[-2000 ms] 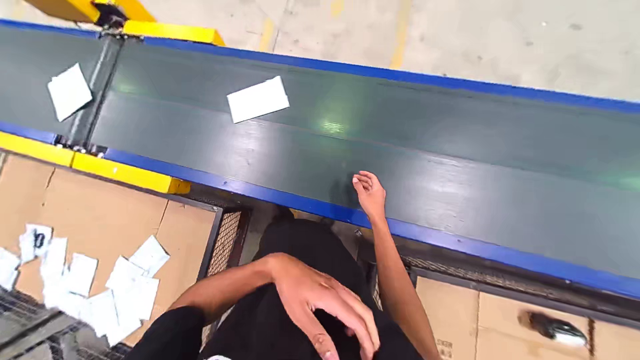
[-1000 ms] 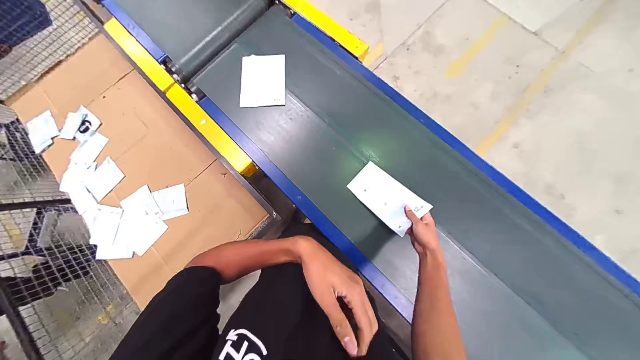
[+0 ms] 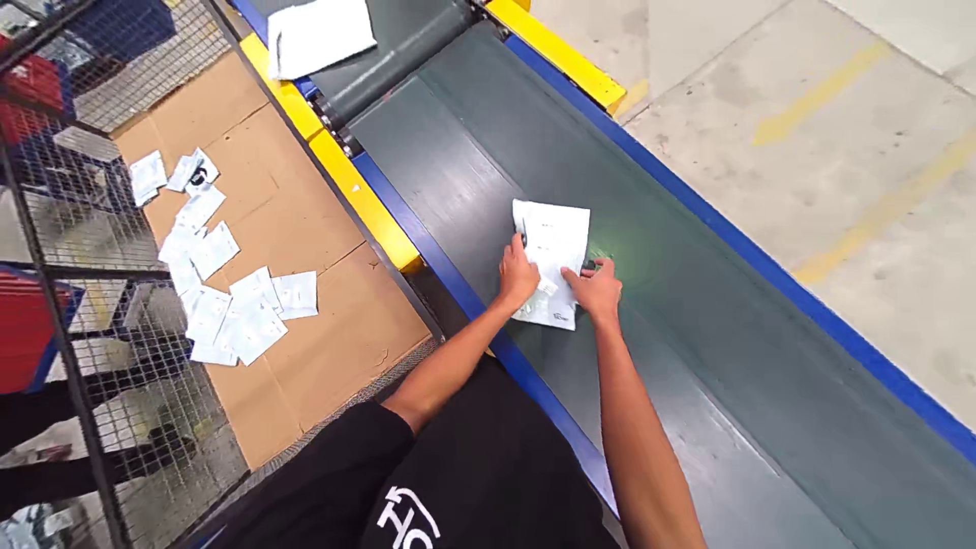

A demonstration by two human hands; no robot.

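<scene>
A white mailing bag (image 3: 555,229) lies over the dark conveyor belt (image 3: 656,305), its upper face bearing print. My left hand (image 3: 520,276) grips its left edge, the fingers partly hidden. On the right edge my right hand (image 3: 596,288) has its thumb on top and fingers at the side. Another white mailing bag (image 3: 320,38) is at the top, by the belt's yellow side guard (image 3: 293,107).
Left of the belt, several white packets (image 3: 252,328) lie on a cardboard sheet (image 3: 335,366) beside a wire mesh cage wall (image 3: 114,305). Red bins (image 3: 27,332) stand beyond the mesh. A blue rail (image 3: 762,252) edges the belt; concrete floor (image 3: 732,99) lies past it.
My left hand has moved from in front of my body onto a bag over the belt, where both hands now hold it. The view has swung left.
</scene>
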